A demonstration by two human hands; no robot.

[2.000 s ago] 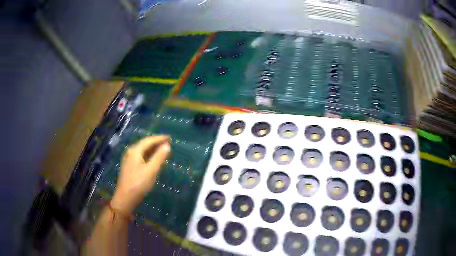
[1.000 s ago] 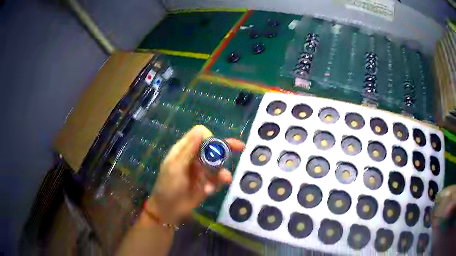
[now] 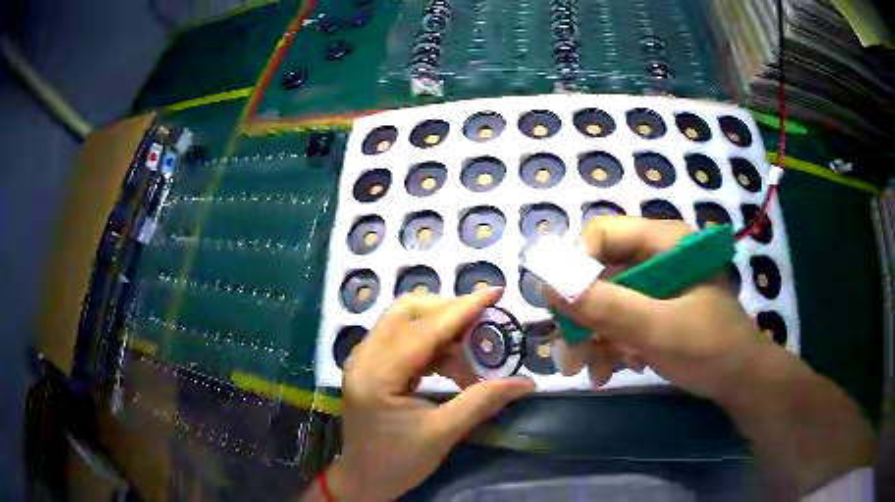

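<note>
My left hand (image 3: 417, 387) holds a small round speaker driver (image 3: 493, 343) between thumb and fingers, its silvery ringed back towards me, over the near edge of the foam tray. My right hand (image 3: 653, 314) grips a green-handled test probe (image 3: 677, 265) with a red lead (image 3: 775, 176) from its rear. A white pad (image 3: 561, 265) is also held in my right hand. The probe's tip is beside the driver's right edge; contact cannot be told. The white foam tray (image 3: 453, 203) lies under both hands, its visible round pockets dark with tan centre dots.
Clear blister trays lie at left (image 3: 236, 240) and at the far side (image 3: 496, 44), the far one with rows of black parts. Loose drivers (image 3: 338, 49) lie on the far green mat. Brown cardboard (image 3: 98, 235) is at left, stacked sheets (image 3: 785, 69) at far right.
My left hand has moved right, over the tray's near edge; the driver it holds now shows its back, not its glossy front. My right hand has come in with the probe and pad. The view has shifted.
</note>
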